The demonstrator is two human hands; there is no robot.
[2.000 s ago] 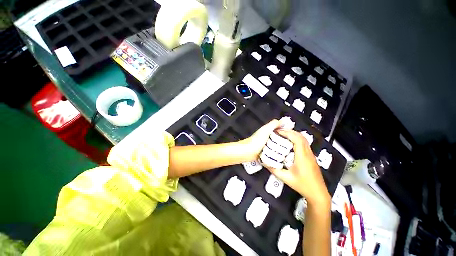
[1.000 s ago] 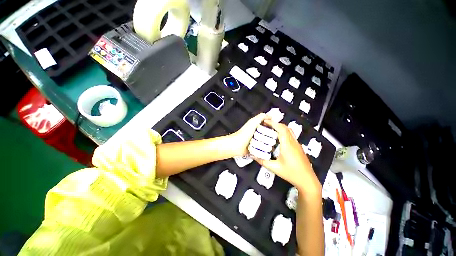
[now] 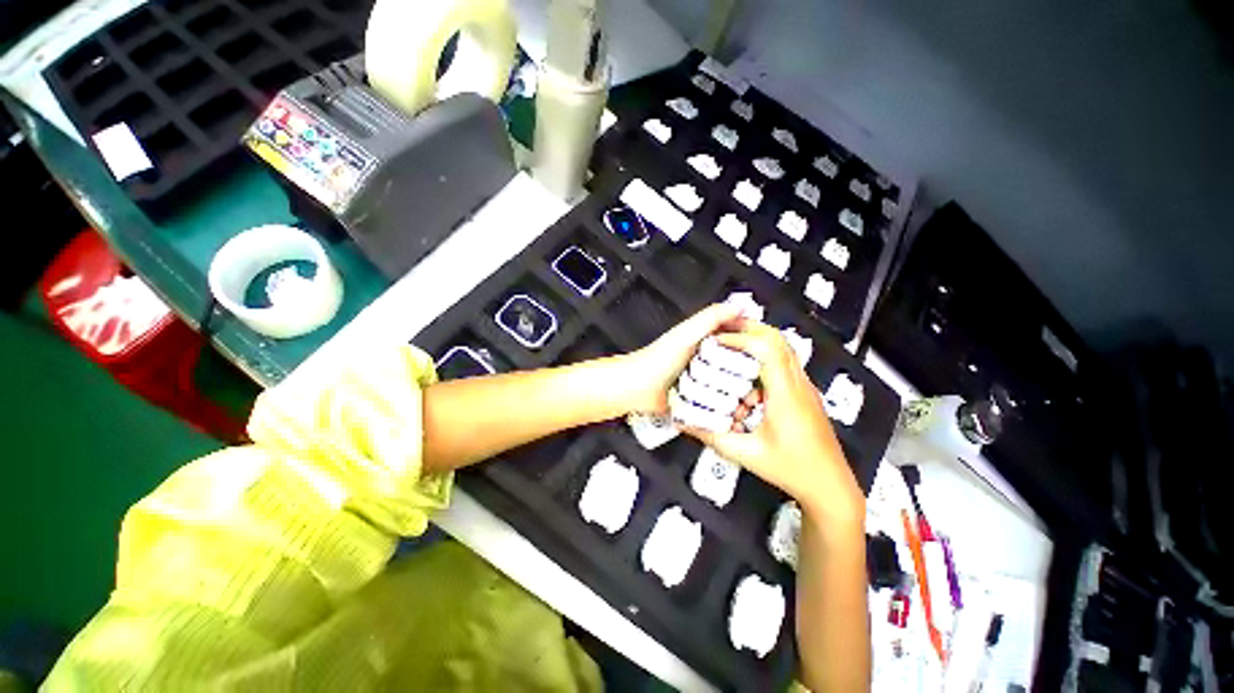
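My left hand (image 3: 677, 355) and my right hand (image 3: 798, 427) hold a stack of watch units (image 3: 715, 385) between them, above the near foam tray. The stack shows several white and dark layers. The near foam tray (image 3: 541, 406) has dark-faced watch units (image 3: 527, 321) along its far left row, one (image 3: 627, 225) with a blue spot. White protective covers (image 3: 673, 546) sit in pockets nearer me and to the right. A white label strip (image 3: 655, 210) lies at the tray's far corner. My hands hide some middle pockets.
A filled foam tray (image 3: 752, 163) lies behind. A tape dispenser (image 3: 406, 176), tape roll (image 3: 276, 280) and empty foam tray (image 3: 203, 81) are on the left bench. A bottle (image 3: 968, 420), orange tool (image 3: 922, 582) and purple pen (image 3: 953, 574) lie right. A red object (image 3: 122, 325) is below left.
Since two seconds ago the view has shifted, so the trays and hands appear further left and higher. Both hands still hold the stack, which looks slightly more tilted than one second ago.
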